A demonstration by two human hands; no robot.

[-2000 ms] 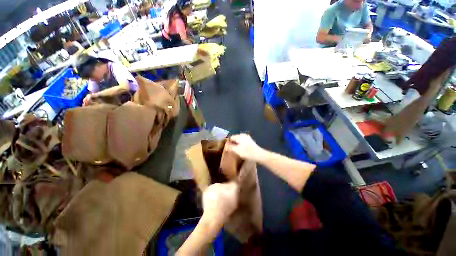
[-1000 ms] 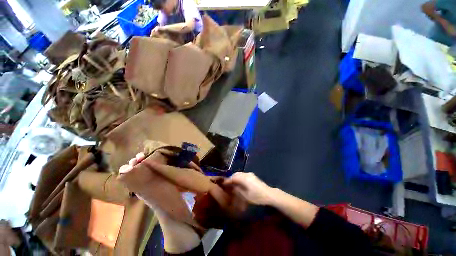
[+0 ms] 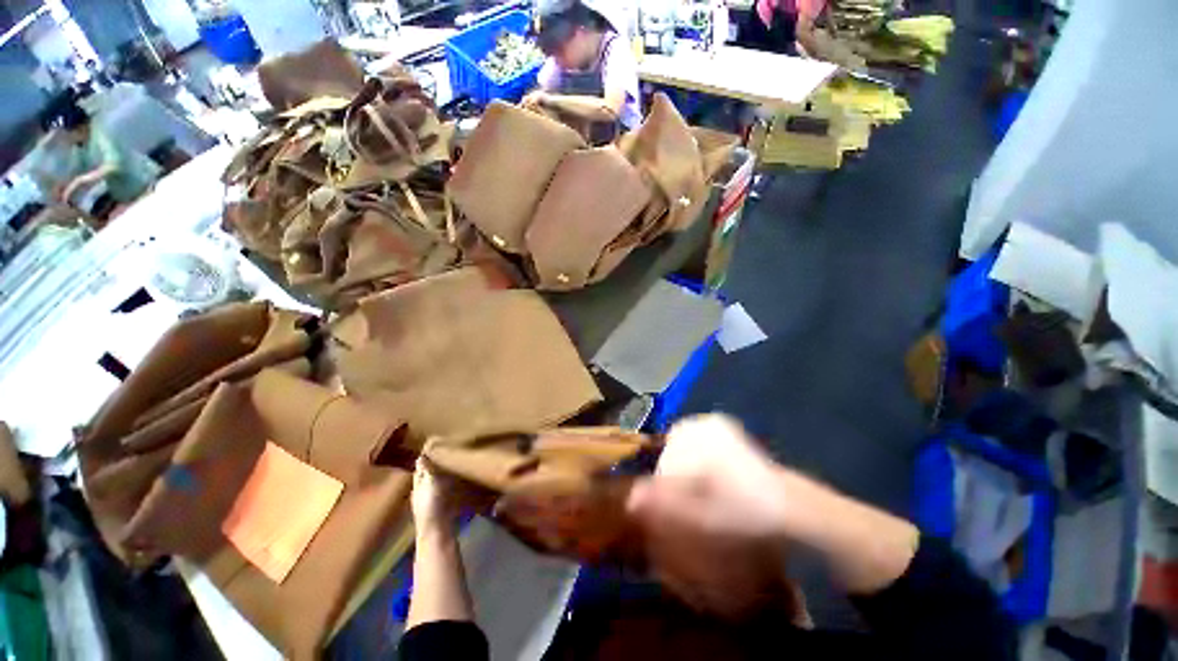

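A brown bag body (image 3: pixel 568 497) is held low in front of me, its open mouth facing up, with a darker inside. My left hand (image 3: pixel 429 484) grips its left edge; the fingers are mostly hidden by the bag. My right hand (image 3: pixel 711 484) is blurred and lies over the bag's right side, so its grip is hard to make out. A flat brown leather panel (image 3: pixel 465 349) lies on the table just beyond the bag.
A heap of brown bags (image 3: pixel 375 194) and bag flaps (image 3: pixel 588 213) lie beyond. An orange card (image 3: pixel 282 513) rests on brown bags at left. A grey board (image 3: pixel 659 338) overhangs a blue crate. A person (image 3: pixel 581 65) sits behind. Another blue crate (image 3: pixel 1033 529) stands across the aisle.
The view has swung left. The bag has turned from upright to a lower, wider position, its mouth now seen between my hands. My left hand has moved to its left edge.
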